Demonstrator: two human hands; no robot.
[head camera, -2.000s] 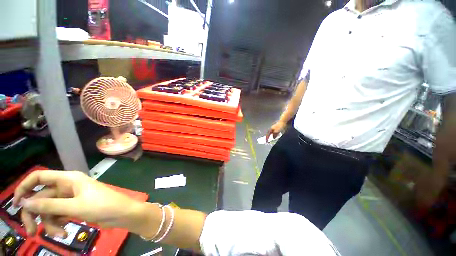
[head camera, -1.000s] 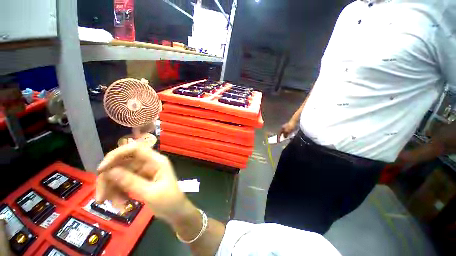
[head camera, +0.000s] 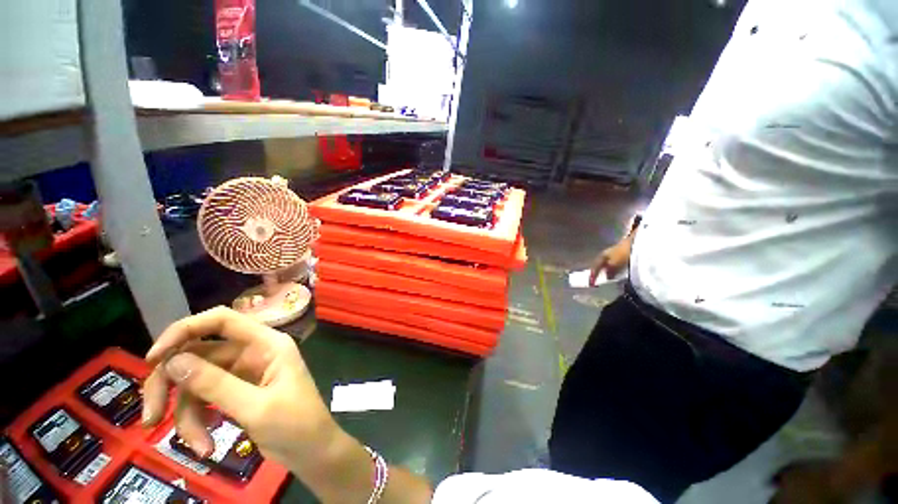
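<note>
Black units with white printed faces and gold discs lie in pockets of a red-orange foam tray (head camera: 128, 439) at the lower left. My right hand (head camera: 241, 386) is over the tray's right side, fingers bent and apart, with nothing visible in it. One fingertip is at or just above the right-hand unit (head camera: 232, 451); I cannot tell if it touches. The hand partly hides that unit. Another unit (head camera: 110, 396) lies at the back, and one with a printed slip beside it (head camera: 65, 440) lies to its left. My left hand is not in view.
A pink fan (head camera: 258, 228) stands behind the tray, beside stacked red foam trays (head camera: 409, 285) topped with black units. A white paper strip (head camera: 363, 396) lies on the green mat. A metal post (head camera: 133, 197) rises at the left. A person (head camera: 768, 197) stands close at right, holding something white.
The view has shifted. My right hand remains over the tray's right side, its fingers now clearer. A bit of my left hand, seen at the left edge a second ago, is gone from view.
</note>
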